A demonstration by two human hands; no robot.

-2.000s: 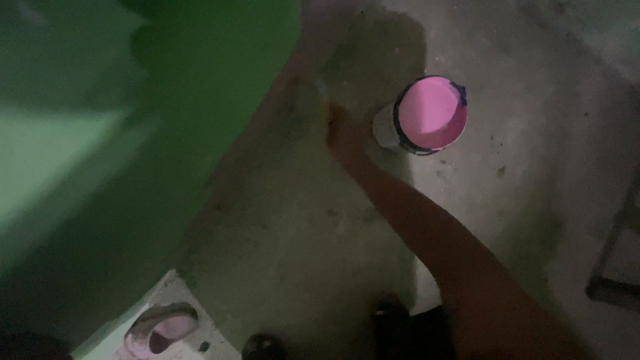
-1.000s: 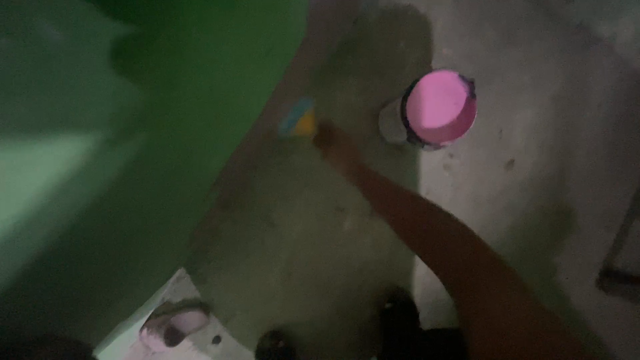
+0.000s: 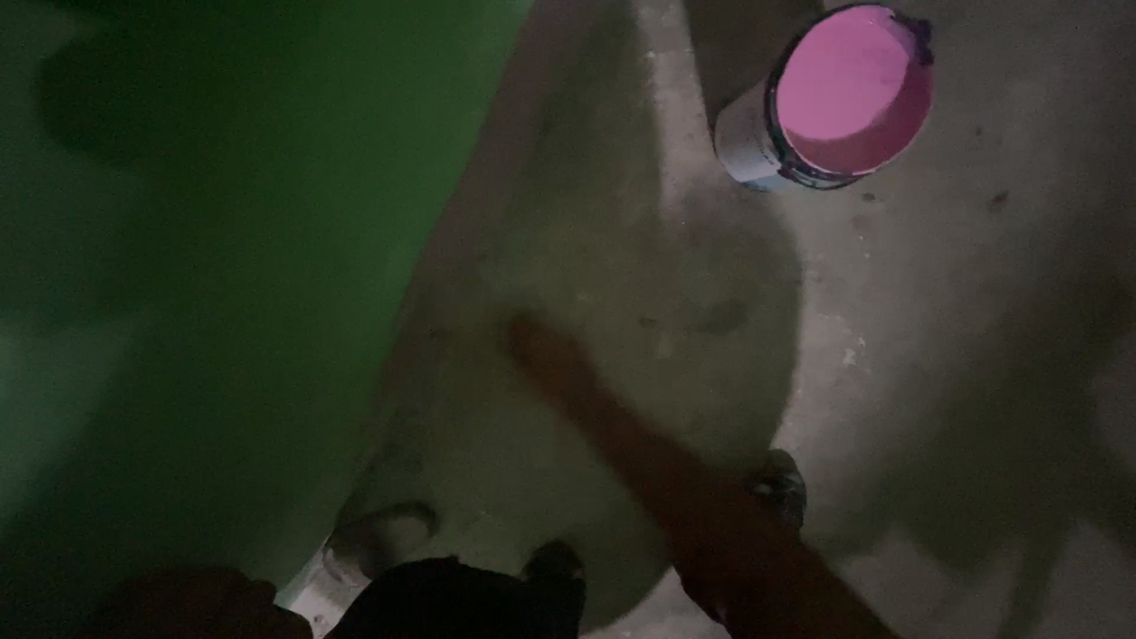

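Observation:
My right hand point(image 3: 550, 359), dark and blurred, reaches over the concrete floor near the foot of a green wall point(image 3: 293, 177). Whether it holds anything cannot be made out. A dim, skin-toned shape at the bottom left corner looks like my left hand point(image 3: 222, 603); its fingers and anything in them are too dark to tell. At the upper right stands a bucket point(image 3: 744, 142) with a dark rim, containing pink paint point(image 3: 839, 84). It is well apart from both hands.
My shoes point(image 3: 781, 488) and dark clothing point(image 3: 444, 599) show at the lower edge. A pale object point(image 3: 342, 568) lies by the wall at the lower left, partly in shadow. Large shadows fall across the concrete floor point(image 3: 887, 293).
A second ago my right hand held a blue and yellow object near the wall's foot; that object is not clear now. The view has shifted, and a dark hand-like shape has appeared at the bottom left.

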